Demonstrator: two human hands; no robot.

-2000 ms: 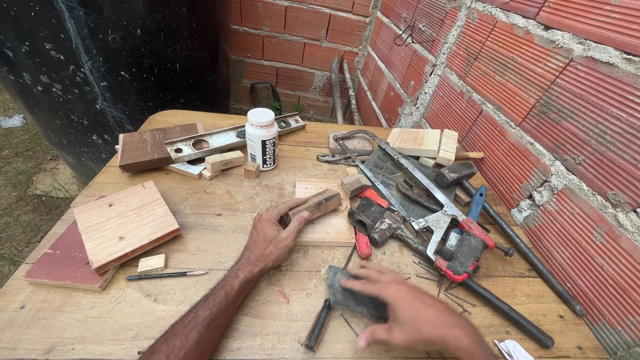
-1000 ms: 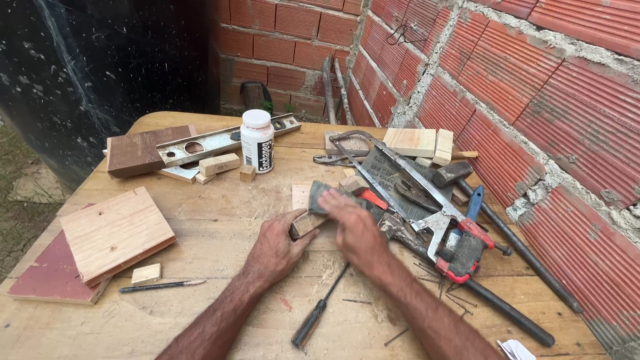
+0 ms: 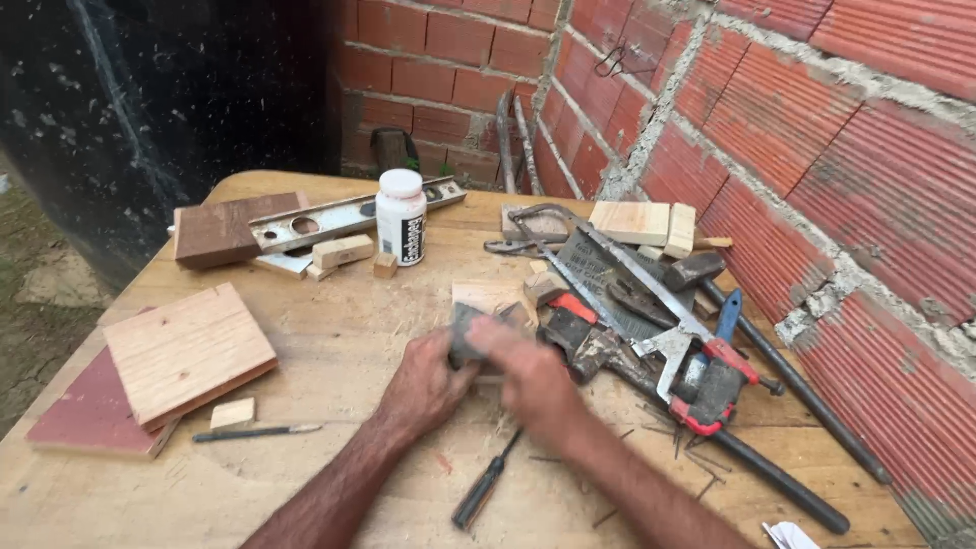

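Near the middle of the wooden table, my left hand grips a small wood block, now mostly covered by my hands and the sandpaper. My right hand, blurred, presses a folded piece of grey sandpaper on the block. Beneath and behind them lies a flat pale board. A screwdriver with a dark handle lies just below my hands, its shaft pointing up toward them. A hacksaw rests on a sheet of printed sandpaper to the right of my right hand.
At the right lie a hammer, another metal-handled tool, a blue-handled tool and loose nails. A white bottle, a level and wood blocks stand behind. Boards and a pencil lie left; a brick wall borders the right.
Two seconds ago my right hand held the sandpaper near the screwdriver, apart from the block. It has since moved up and left to the block in my left hand.
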